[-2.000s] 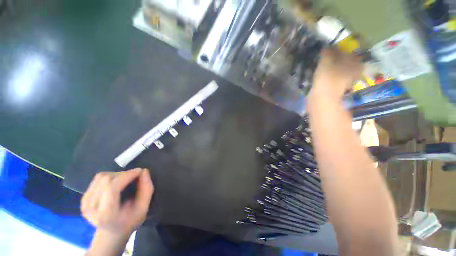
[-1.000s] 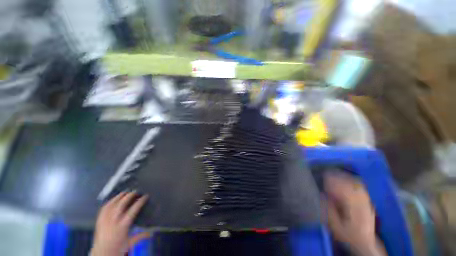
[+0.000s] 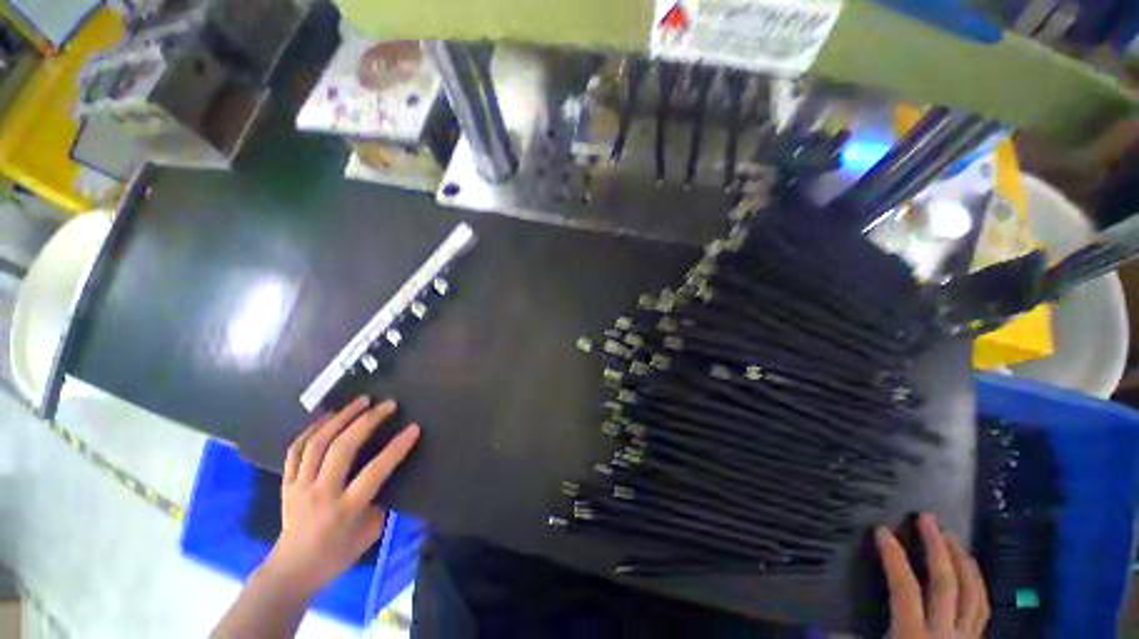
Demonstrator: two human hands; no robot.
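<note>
My left hand (image 3: 337,481) rests on the front edge of the black mat (image 3: 500,375), fingers apart and empty, just below the lower end of the silver loading bar (image 3: 390,317). The bar lies diagonally with several small metal holders along its right side. My right hand (image 3: 931,580) is at the bench's front right edge, fingers slightly apart, cut off by the bottom of the picture; I cannot tell whether it holds anything. Black cable lengths (image 3: 749,449) with shiny metal ends lie in a large fanned pile between the hands.
The green platen (image 3: 562,25) and chrome tie bar (image 3: 472,110) stand behind the mat. Grey mould blocks (image 3: 187,87) are back left. The blue tote (image 3: 1062,431) with black pieces is at right, a small blue bin (image 3: 231,512) below left. White buckets (image 3: 56,306) flank the bench.
My right hand has moved from the press area to the tote and then back to the bench's right edge. My left hand has opened beside the bar. The view has shifted.
</note>
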